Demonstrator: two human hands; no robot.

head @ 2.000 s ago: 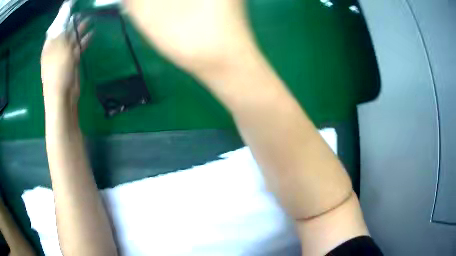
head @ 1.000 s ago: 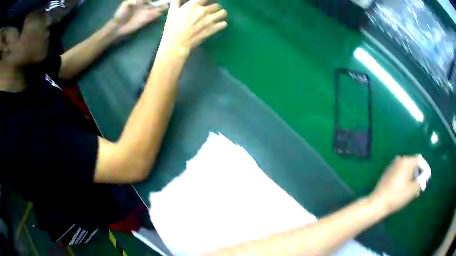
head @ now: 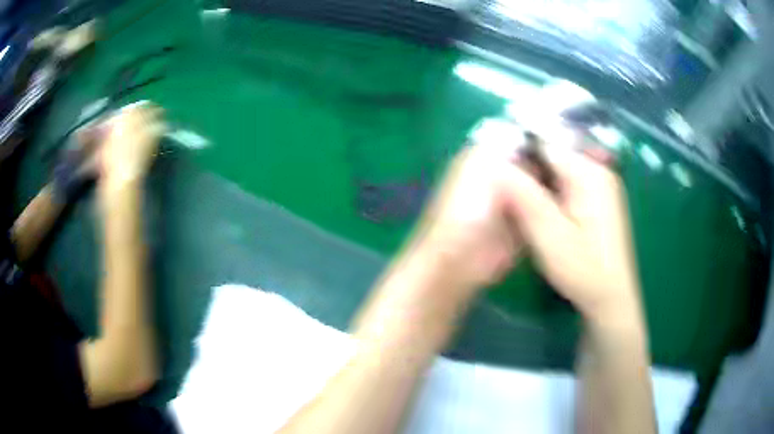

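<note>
My left hand [head: 479, 203] and my right hand [head: 577, 212] are close together over the right part of the green mat, both blurred. White finger covers [head: 499, 134] show at the left fingertips. A white patch and a small dark shape show at the right fingers; I cannot tell whether either hand holds something. A black phone middle frame [head: 390, 199] lies on the mat left of my hands, its plate end nearest me and the rest smeared by motion.
White foam [head: 255, 356] lies along the near edge. A co-worker's hands [head: 127, 144] work at the left, near thin dark frames. Shiny clear plastic [head: 586, 30] lies beyond the mat's far edge. A grey surface [head: 747, 398] stands at the lower right.
The view has turned, so the frame and co-worker appear further left. My right hand has come into view beside my left hand.
</note>
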